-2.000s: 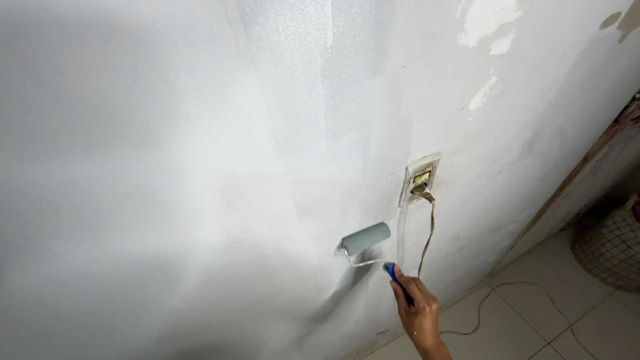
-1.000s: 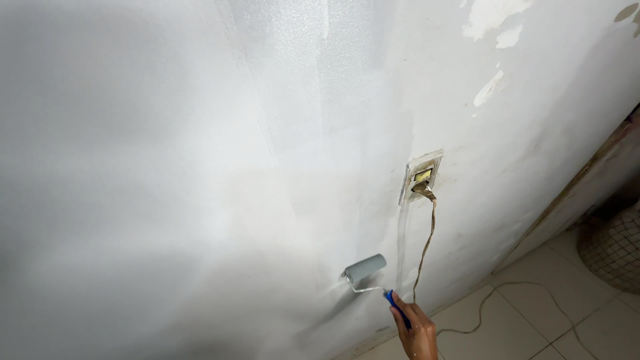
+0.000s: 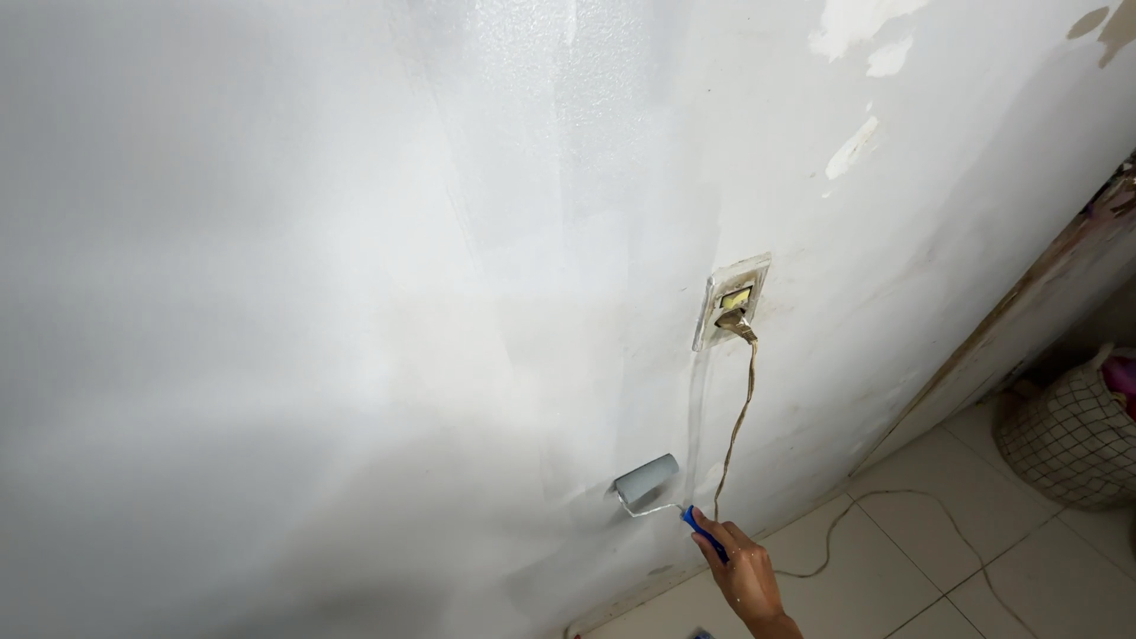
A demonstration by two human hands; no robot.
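Note:
Low at the right of centre, my right hand grips the blue handle of a paint roller. The roller's grey sleeve lies against the lower part of the white wall, left of a hanging cord. Its bent wire frame runs from the sleeve to the handle. Wet, glossy paint shines on the wall at the top middle. Small light specks dot my fingers. My left hand is out of view.
Above my hand, a wall outlet holds a plug, whose cord hangs close by and trails over the tiled floor. A grid-patterned basket stands at the right. Pale patches mark the upper right wall.
The roller and my right hand have moved a little down along the wall. The hand has kept its grip on the handle.

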